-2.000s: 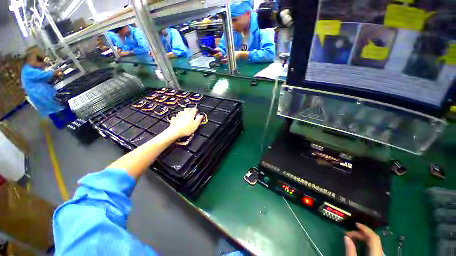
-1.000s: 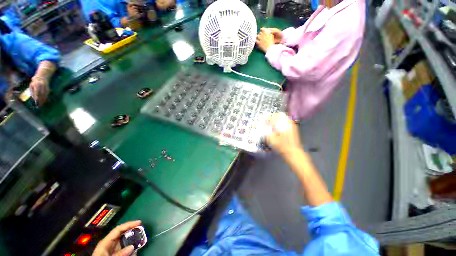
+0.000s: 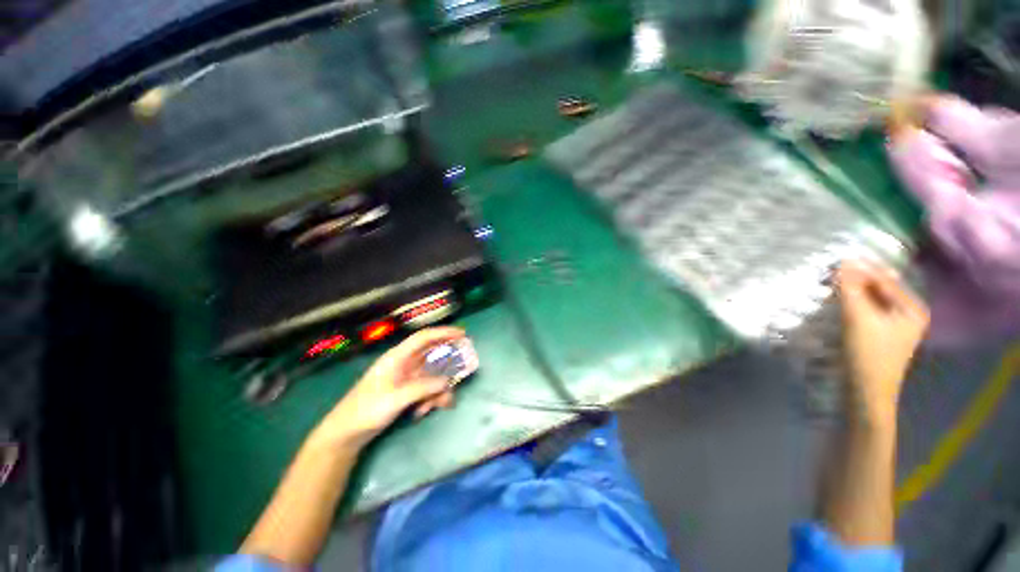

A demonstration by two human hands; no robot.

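Note:
My left hand (image 3: 392, 385) holds a watch case (image 3: 450, 360) with a light rim, just in front of the black press (image 3: 347, 268). My right hand (image 3: 878, 318) is at the near right corner of the clear blister tray (image 3: 716, 212). Its fingers are pinched together, but blur hides whether a small part is between them. The press shows red lit digits and a red switch on its front. Its central fixture is blurred.
The clear guard (image 3: 268, 145) stands above the press. Black trays (image 3: 106, 413) are at the left. Two blurred watch cases (image 3: 575, 106) lie behind the blister tray. A white fan (image 3: 833, 62) and a person's pink sleeve (image 3: 962, 168) are at the right. A thin cable (image 3: 537, 346) crosses the green bench.
The view has swung back left towards the press. My left hand still holds the watch case. My right hand stays by the blister tray's near corner. Earlier, my left hand was at the black trays.

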